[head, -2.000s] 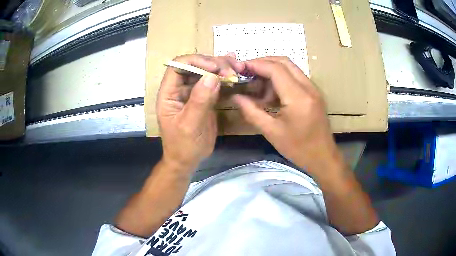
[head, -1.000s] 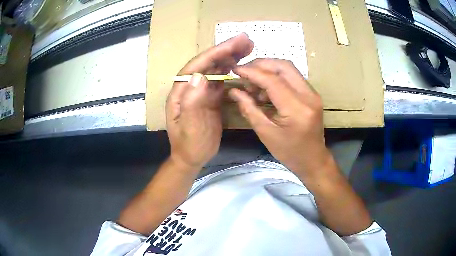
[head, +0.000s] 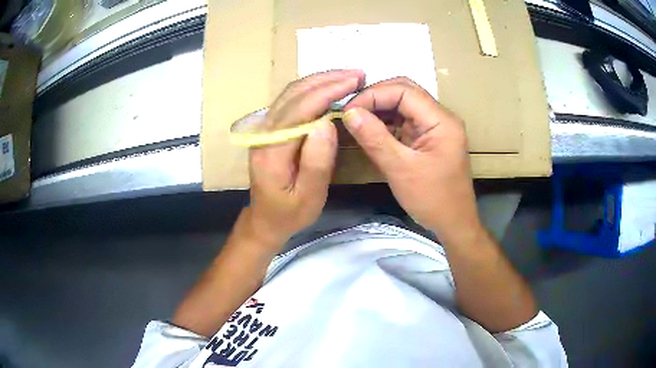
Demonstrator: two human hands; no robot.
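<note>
My left hand (head: 291, 144) holds the narrow tape roll (head: 277, 136), a thin pale-yellow ring looped round its fingers and seen nearly edge-on. My right hand (head: 417, 151) pinches at the tape's edge, its thumb and index finger meeting the left fingertips. What lies between the fingertips is too small to tell. A white panel (head: 365, 50) lies flat on the cardboard (head: 489, 108) just beyond my hands, its near part hidden by them. The yellow-handled cutter (head: 483, 27) lies on the cardboard at the upper right, its far end cut off by the frame.
A labelled carton (head: 18, 122) stands at the left edge. Clear tape rolls (head: 54, 27) lie at the far left. A black ring (head: 616, 80) lies at the right. A blue crate (head: 575, 215) with a white sheet is low at the right. A metal rail (head: 115, 172) runs along the near edge.
The tape roll has tilted from a straight edge-on bar to an open loop. My left hand has turned and its fingers have come down beside my right fingertips. The view has shifted slightly.
</note>
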